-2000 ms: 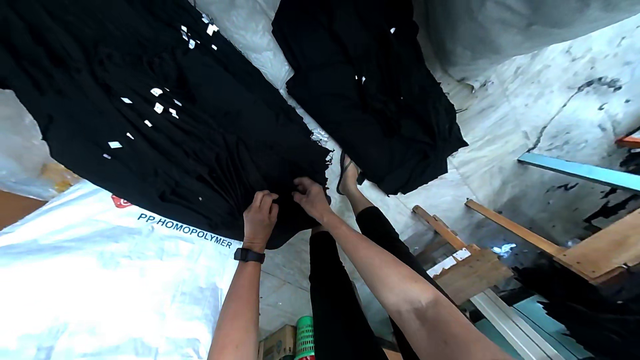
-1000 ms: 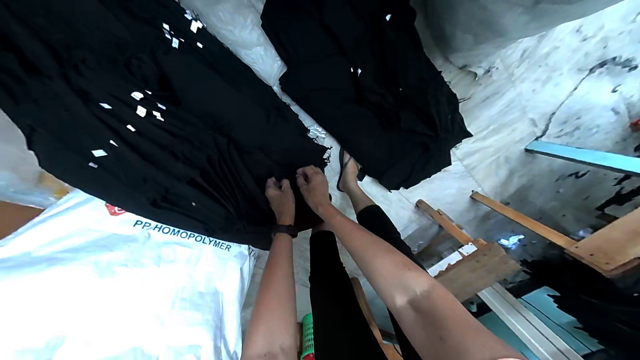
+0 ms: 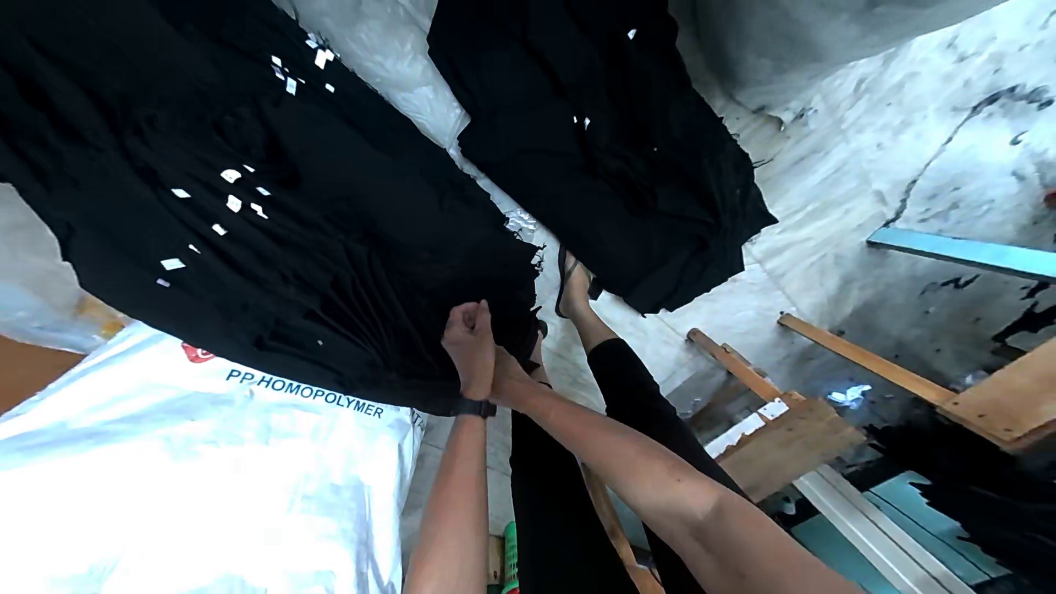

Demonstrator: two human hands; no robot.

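Observation:
A large black cloth (image 3: 330,206) lies spread over the left side, wrinkled near my hands, with small white scraps (image 3: 233,202) scattered on it. My left hand (image 3: 470,342), with a dark band at the wrist, is curled at the cloth's lower right part, thumb against the fingers; whether cloth is between them cannot be made out. My right hand (image 3: 509,375) is beside the left wrist, partly behind it, and its fingers are hidden. A second black cloth (image 3: 602,148) with a ragged edge lies to the right, separate from the first at the near end.
A white printed sack (image 3: 206,478) sits at lower left. My sandalled foot (image 3: 576,285) is between the cloths. Wooden stools or frames (image 3: 792,445) stand at right, near a light blue bar (image 3: 965,252). A green basket (image 3: 511,553) shows at the bottom, and black scraps (image 3: 982,503) lie at lower right.
The hands were side by side on the cloth's near edge; my right hand has now moved down behind my left wrist.

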